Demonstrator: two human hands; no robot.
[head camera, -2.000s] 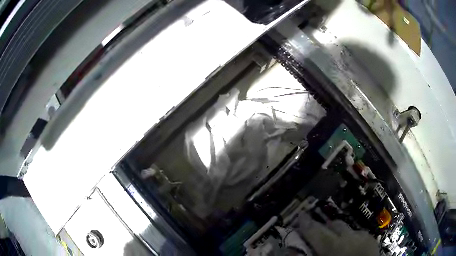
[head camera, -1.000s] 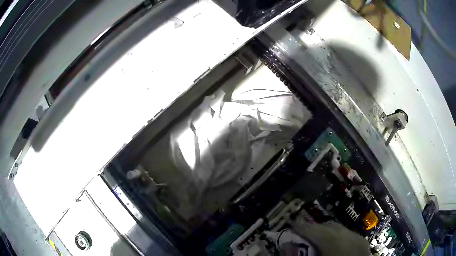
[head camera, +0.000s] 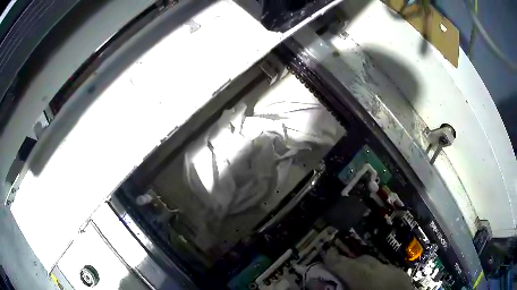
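Observation:
A green circuit board [head camera: 363,164] crowded with parts lies at the lower right on a black pallet [head camera: 436,232] with small white printing. White sealant lines and an orange-yellow transformer [head camera: 414,249] show on it. A blurred, off-white shape over the board at the bottom edge looks like my gloved right hand [head camera: 368,273]. It is cut off by the frame, its fingers are not distinct, and I cannot tell if it grips anything. My left hand is out of the picture.
Crumpled white cloth or film [head camera: 255,153] lies inside the machine beside the board. A long silver rail [head camera: 397,133] runs along the right. A knobbed post [head camera: 445,135] stands behind it. A white machine cover [head camera: 113,113] is at left, and brown cardboard [head camera: 442,39] is at top right.
The whole view has shifted, so the machine, cloth and board appear further left. The off-white shape stays over the board at the bottom edge.

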